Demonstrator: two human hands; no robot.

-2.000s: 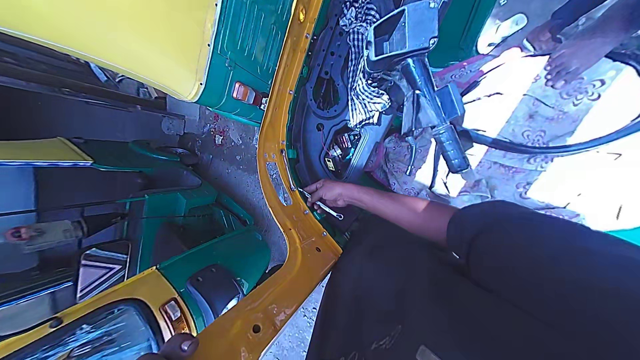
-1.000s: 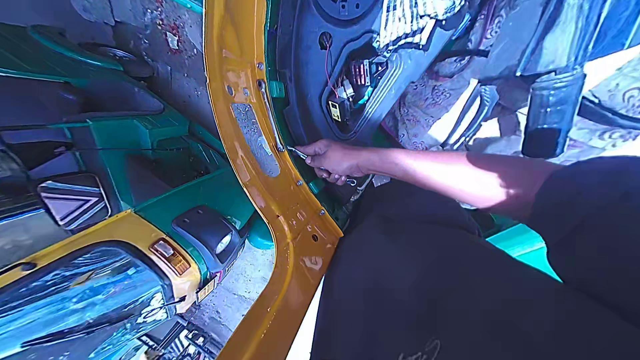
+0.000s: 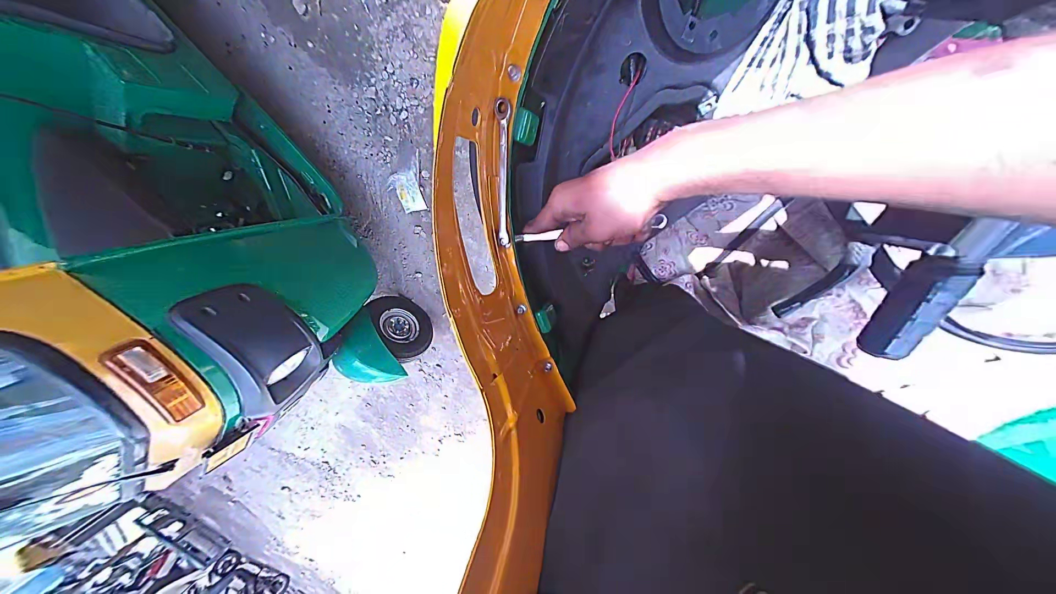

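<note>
My right hand [image 3: 606, 206] reaches in from the right and grips a slim metal wrench [image 3: 540, 236]. A ring end of it shows beyond my fingers, and its other end meets the inner edge of an orange-yellow metal door frame [image 3: 516, 330]. Along that edge lies a second wrench [image 3: 504, 177], ring end at the top; its lower end is at or touching the tip of the held one. Bolts [image 3: 520, 310] line the frame. Behind my hand is a black panel [image 3: 577, 107] with a red wire [image 3: 624, 107]. My left hand is out of view.
A green and yellow auto rickshaw [image 3: 223, 256] with a black mirror or lamp housing [image 3: 247, 338] stands at left. A small wheel [image 3: 402, 324] shows on the gritty ground [image 3: 371, 429]. At right are a handlebar grip [image 3: 920, 305], a checked cloth [image 3: 792, 58] and patterned fabric [image 3: 792, 305].
The view has come much closer to the frame. My right hand stays at its inner edge with a wrench. Fingers seen at the bottom left two seconds ago are out of view.
</note>
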